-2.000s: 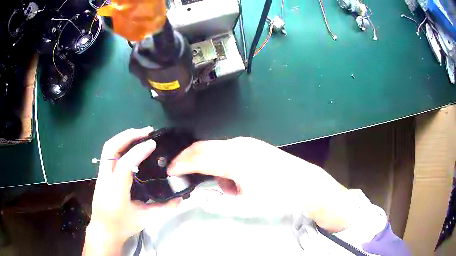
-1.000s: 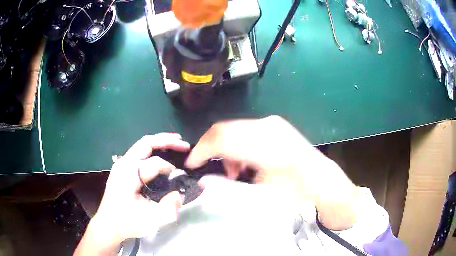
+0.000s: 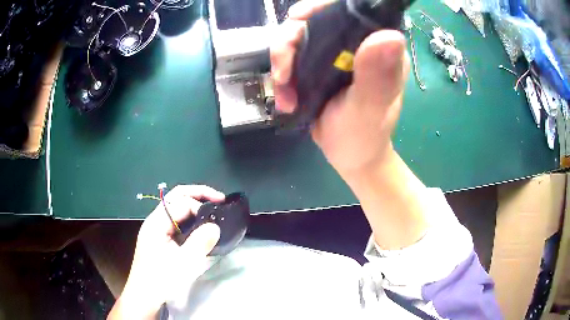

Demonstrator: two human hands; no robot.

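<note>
My left hand (image 3: 172,234) holds a round black housing (image 3: 230,219) at the bench's front edge, above my lap. Small holes show on its upturned face, and my thumb lies on it. Thin red and yellow lead wires (image 3: 165,203) with pale plugs stick out on its left side. My right hand (image 3: 359,100) grips the thick black electric screwdriver (image 3: 325,59) over the right side of the pale grey screw feeder (image 3: 240,100). The screwdriver's tip is hidden.
Stocked black housings (image 3: 90,81) with wires lie at the upper left, beside a cardboard tray (image 3: 42,119). Small wired components (image 3: 445,53) lie at the upper right. Clear and blue plastic bags (image 3: 531,31) are at the far right. Cardboard (image 3: 519,231) stands below the bench.
My right hand has left the housing and taken hold of the screwdriver, which has moved up and right. The housing now shows its holed face in my left hand alone.
</note>
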